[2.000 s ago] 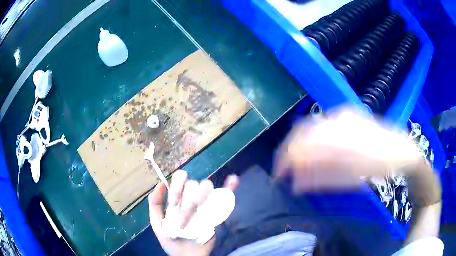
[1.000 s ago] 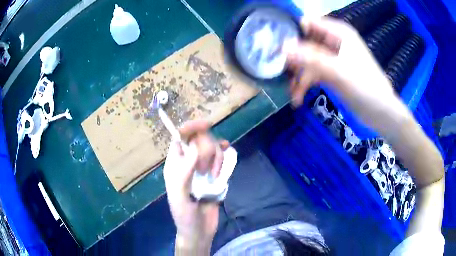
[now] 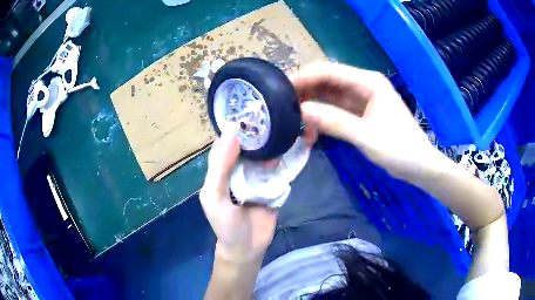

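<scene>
My left hand (image 3: pixel 237 217) holds a white bracket (image 3: pixel 267 179) above my lap. Its thumb rests on the pale hub of a black wheel (image 3: pixel 280 111). My right hand (image 3: pixel 363 120) grips the tyre from the right. The wheel is tilted, its spoked hub facing left, and is at the top of the bracket. Whether it is seated in the bracket I cannot tell. Beyond the wheel, a small white round piece and a white forked end (image 3: pixel 206 70) show over the cardboard; the wheel hides what joins them to the bracket.
Stained cardboard pad (image 3: pixel 155 137) on the green table (image 3: pixel 123 205). Loose white brackets (image 3: pixel 56 88) at the table's left. Dark flat object (image 3: pixel 61 205) at the left edge. Raised blue wheel crate (image 3: pixel 410 50) at right, above a bin of white-and-black pieces (image 3: pixel 490 167).
My right hand has brought the wheel down and left from over the table's back to the bracket in my left hand. The camera view has shifted, and the bottle is nearly out of frame.
</scene>
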